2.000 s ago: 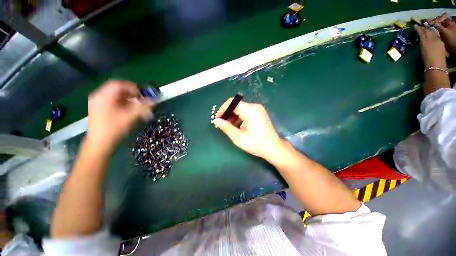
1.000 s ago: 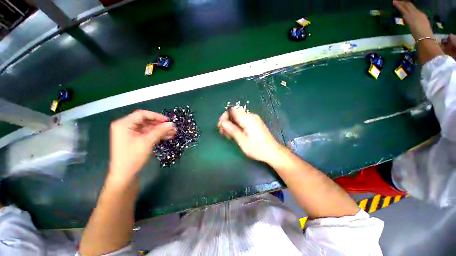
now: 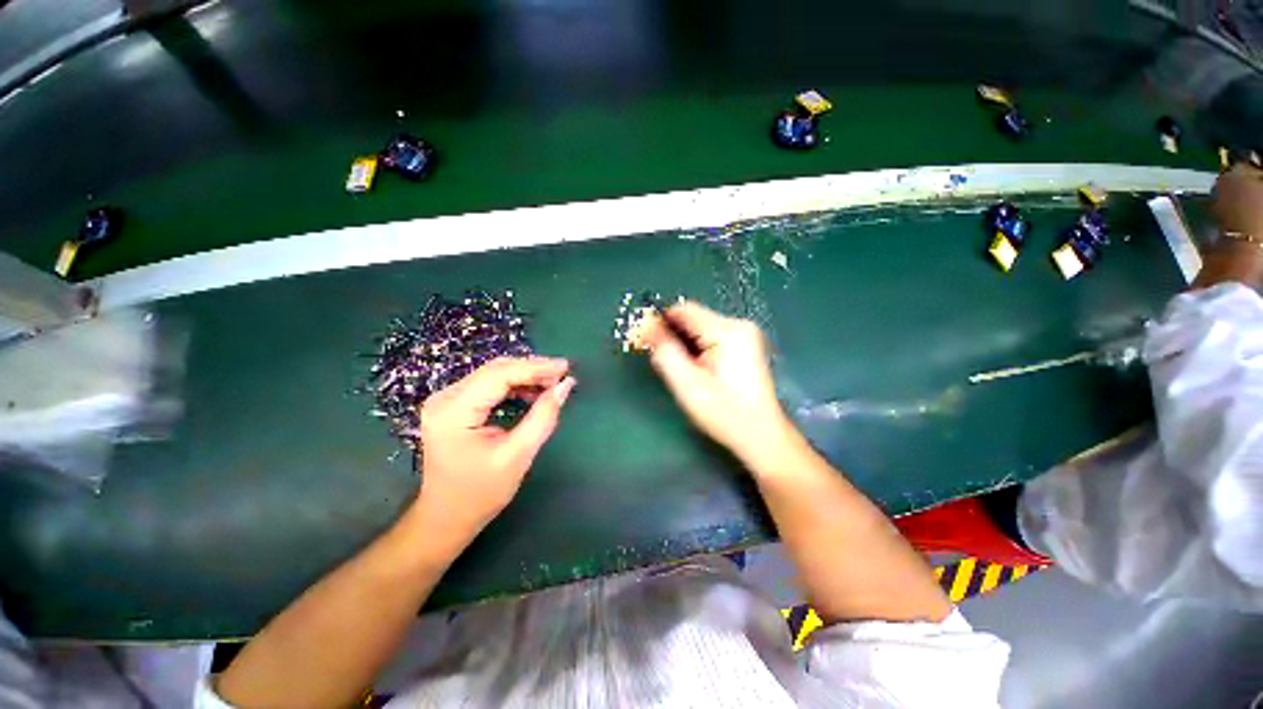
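Observation:
My left hand [image 3: 478, 436] is over the right edge of the dark pile of leaded components [image 3: 441, 346], thumb and index fingertips together; a tiny piece between them cannot be made out clearly. My right hand [image 3: 723, 381] has its fingertips at the small pile of pale pieces [image 3: 628, 308]. A short dark part of the slim black tool [image 3: 675, 327] shows at its fingers; the rest is hidden and blurred.
Beyond the white rail [image 3: 457, 234], spaced electronic units [image 3: 407, 157] lie on the green conveyor [image 3: 596, 146]. Two units [image 3: 1007, 236] lie on the bench [image 3: 582, 485] at right, near a neighbouring worker's arm [image 3: 1237, 229] and a pale strip [image 3: 1175, 238]. Clear plastic [image 3: 83, 388] is at left.
My left hand has moved right and down from the rail, across the dark pile. My right hand stays by the pale pieces, its fingers now pointing into them. The neighbour's hand has drawn back from the conveyor.

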